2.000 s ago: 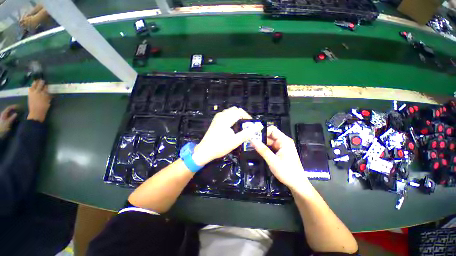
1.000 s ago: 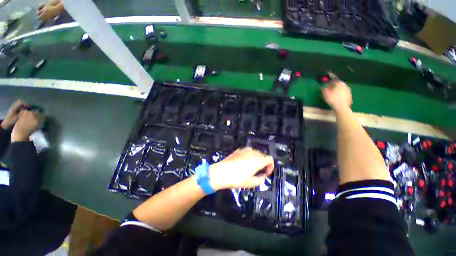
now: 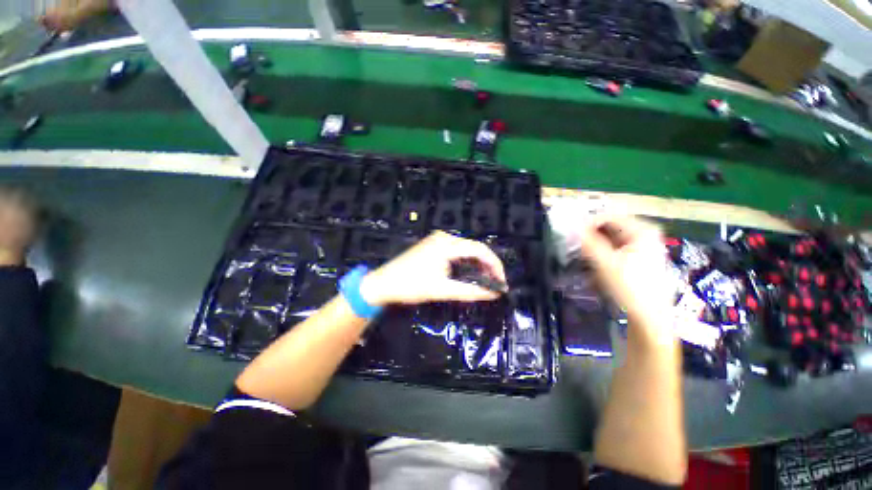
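Note:
My left hand [image 3: 435, 270], with a blue wristband, is over the middle of the black pocketed tray [image 3: 311, 239] and holds a small black unit [image 3: 475, 275] in its curled fingers. My right hand [image 3: 626, 256] is blurred, above the bench between the tray and the heap. A pale, blurred shape [image 3: 572, 230] shows beside its fingers; I cannot tell if it is held. A flat black rectangle [image 3: 585, 311] lies right of the tray, below my right hand.
A heap of black parts with red spots [image 3: 803, 301] and pale pieces lies at the right. The green conveyor [image 3: 402, 91] beyond carries scattered units. Stacked black trays [image 3: 602, 38] stand behind it. A white post [image 3: 196, 77] rises at the left. Another person's blurred hand [image 3: 14, 225] is at the left edge.
My right hand has come back from the conveyor to the bench, right of the tray. A dark unit now shows clearly in my left hand. The units on the conveyor have shifted left.

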